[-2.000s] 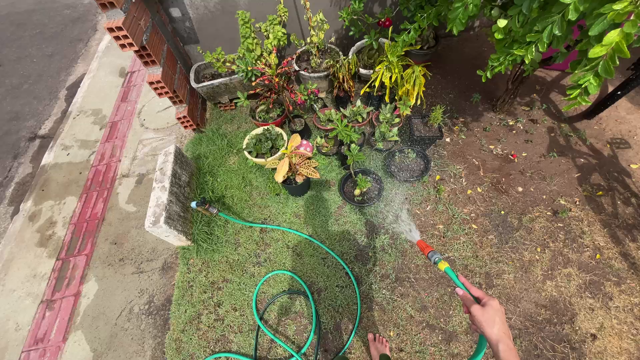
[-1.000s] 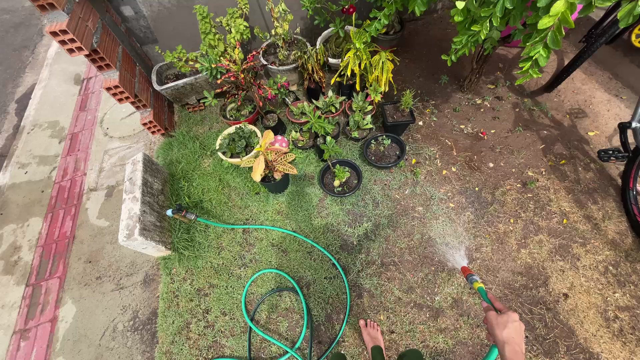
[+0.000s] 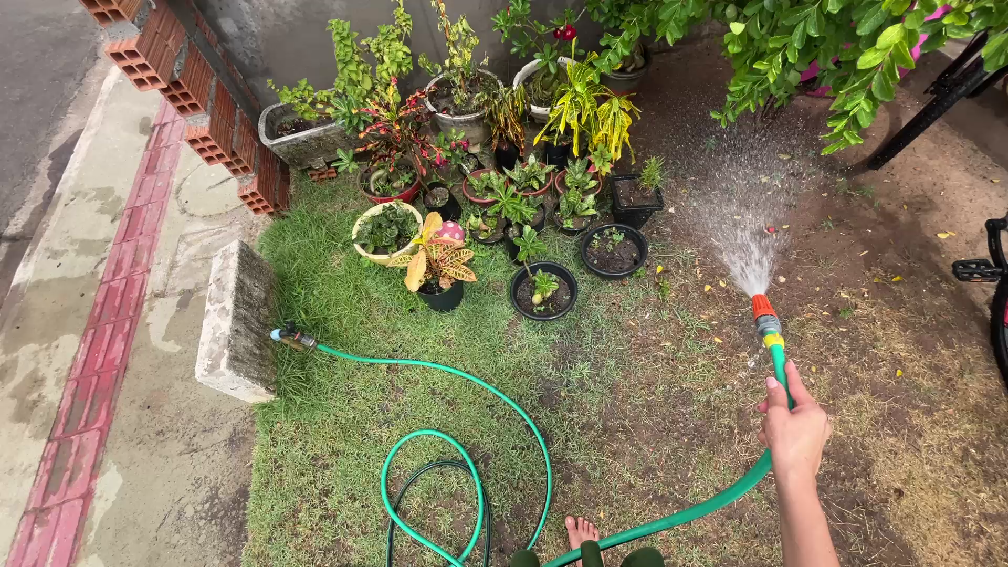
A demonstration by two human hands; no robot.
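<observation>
My right hand (image 3: 795, 429) is closed around a green garden hose (image 3: 693, 510) just below its orange and grey spray nozzle (image 3: 765, 312). A fan of water (image 3: 748, 256) leaves the nozzle upward in the view, over bare soil right of the potted plants. Farther left, the hose lies in loops on the grass and joins a tap (image 3: 295, 339) beside a concrete block (image 3: 236, 327). Near the spray stand a black bowl-shaped pot (image 3: 614, 252) and a square black pot (image 3: 636, 206). My left hand is out of the frame.
Many potted plants stand by the grey wall (image 3: 276, 39). A hollow-brick column (image 3: 213, 118) and a paved walk (image 3: 134, 441) are at left. Leafy branches (image 3: 874, 63) hang at upper right, with a bicycle pedal (image 3: 976, 270) at the right edge. My bare foot (image 3: 581, 531) is at the bottom.
The spray now points up the view toward the soil under the branches; a second ago it pointed up and left. Two seconds ago it fell nearer the black round pots.
</observation>
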